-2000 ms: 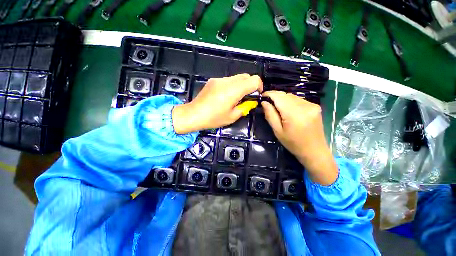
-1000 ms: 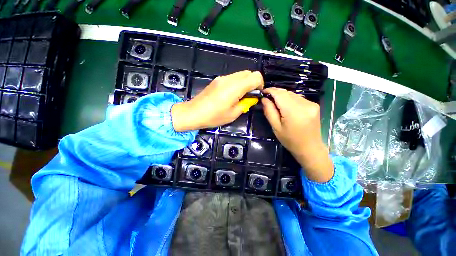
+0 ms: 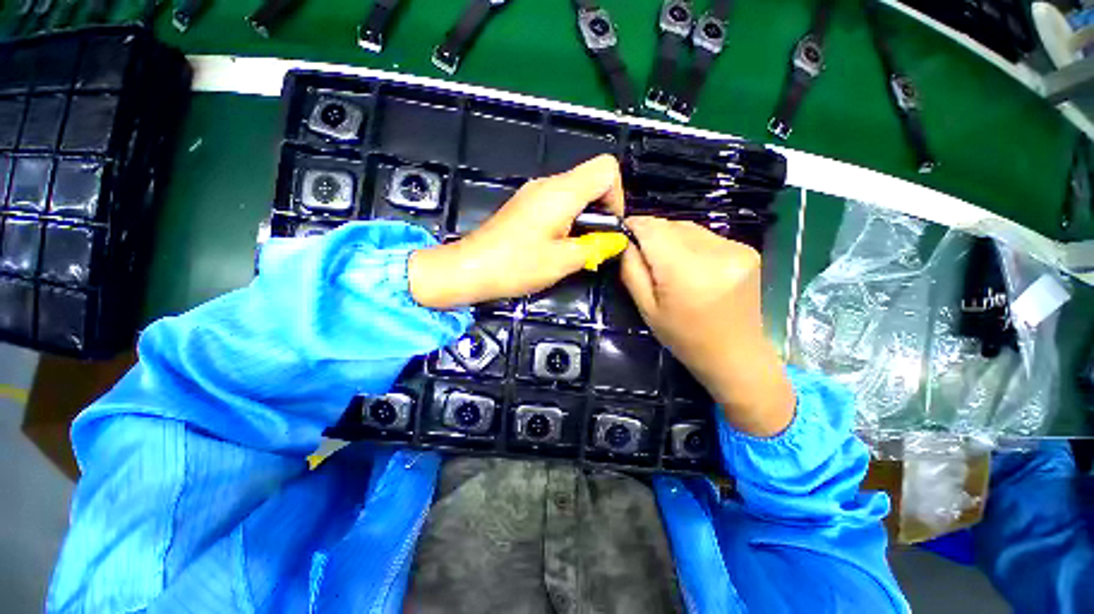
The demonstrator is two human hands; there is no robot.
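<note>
My left hand (image 3: 528,240), with a yellow finger cot (image 3: 602,248) on one digit, grips a small watch case (image 3: 599,221) edge-on above the tray's middle. My right hand (image 3: 696,282) touches it from the right and pinches a thin black strap (image 3: 632,238) at the case edge; most of the strap is hidden by the fingers. The black blister tray (image 3: 420,120) lies in front of me with watch cases in several pockets, such as one at the lower middle (image 3: 558,359). Black straps (image 3: 702,180) lie in a bundle at its upper right.
Strapped watches (image 3: 809,55) lie on the green belt (image 3: 768,102) beyond the pale edging. A black pile of stacked trays (image 3: 72,204) stands at the left. A clear plastic bag (image 3: 888,324) with black straps lies at the right. A blue sleeve (image 3: 1044,516) shows at the lower right.
The watches on the belt have shifted left in view. My hands stay together over the tray; my left hand has tilted slightly, and more of the case's silvery edge shows.
</note>
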